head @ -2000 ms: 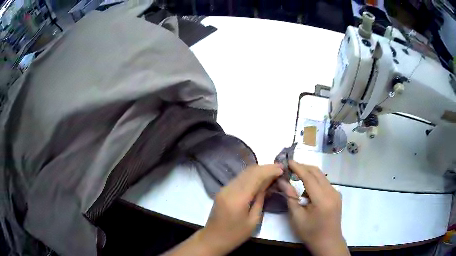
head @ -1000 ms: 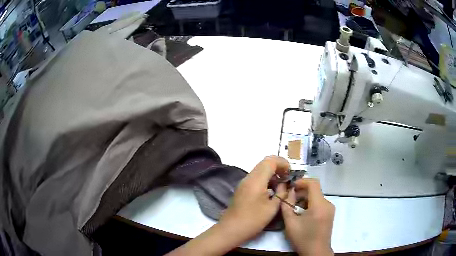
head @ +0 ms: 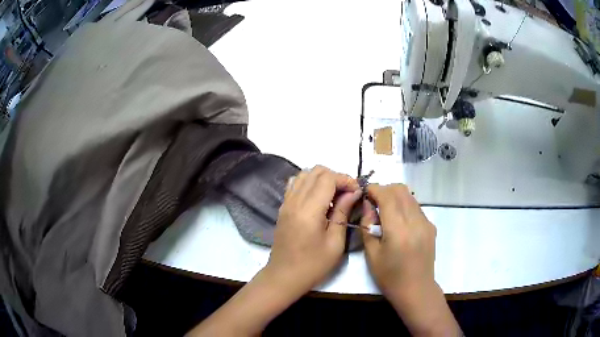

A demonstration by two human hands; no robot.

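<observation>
The taupe garment body (head: 131, 92) is heaped at the left. Its dark brown waistband (head: 230, 158) runs from the heap toward my hands. My left hand (head: 309, 227) pinches the small dark band end (head: 364, 180) between its fingertips. My right hand (head: 401, 243) meets it from the right and pinches the same tip. A thin awl (head: 374, 230) with a whitish handle is kept in my right hand, its spike pointing left toward my left fingers. The fingers hide most of the band end.
The white sewing machine (head: 434, 59) stands at the upper right. Its needle plate (head: 421, 143) is beyond my hands, with a tan tape piece (head: 383, 141) left of it. The curved front edge of the white table (head: 500, 263) runs below my hands.
The view has shifted, so the machine and cloth sit higher in it. The awl in my right hand has turned from slanting to nearly level. Both hands stay together at the band end.
</observation>
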